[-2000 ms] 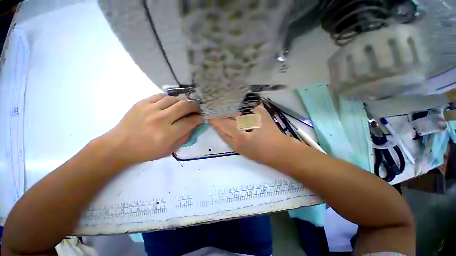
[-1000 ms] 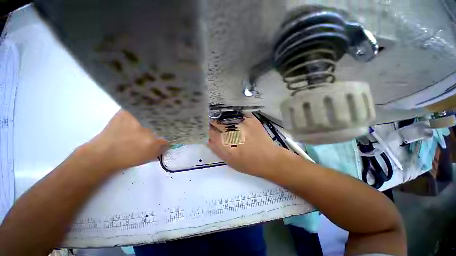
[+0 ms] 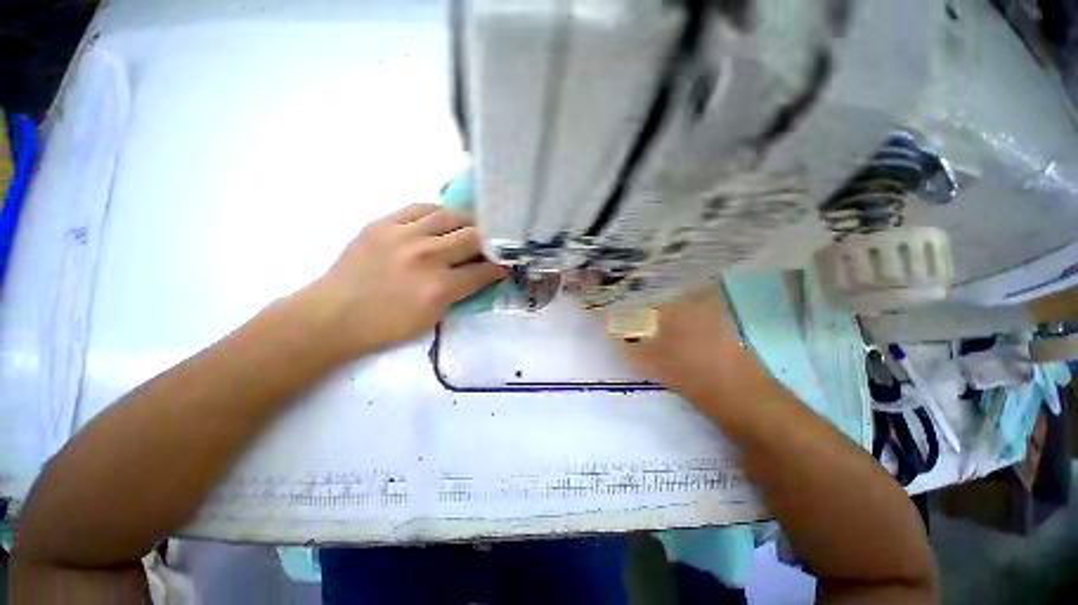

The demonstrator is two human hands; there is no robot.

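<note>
A mint cloth piece point(image 3: 475, 293) lies flat at the left of the presser foot area point(image 3: 538, 284); another bit of mint point(image 3: 459, 189) shows beyond my fingers, beside the machine head. My left hand point(image 3: 408, 274) lies palm down on the mint piece, fingertips close to the needle area. It presses the cloth rather than grasping it, as far as I can see. My right hand point(image 3: 692, 343) is right of the needle, behind the small yellowish block point(image 3: 632, 323). It is blurred, and its fingers are partly hidden by the machine, so its hold cannot be told.
The off-white sewing machine head point(image 3: 579, 130) and its ribbed knob point(image 3: 889, 270) fill the upper right. Mint strips point(image 3: 816, 355) lie right of my right hand, with black-handled scissors point(image 3: 908, 440) beyond. A long white outlined shape point(image 3: 83, 248) lies at left. Ruler marks point(image 3: 355, 487) run along the front edge.
The view has shifted, so the machine head now sits further right. My left hand shows more fully, with mint cloth under it. My right hand appears slightly further right of the needle.
</note>
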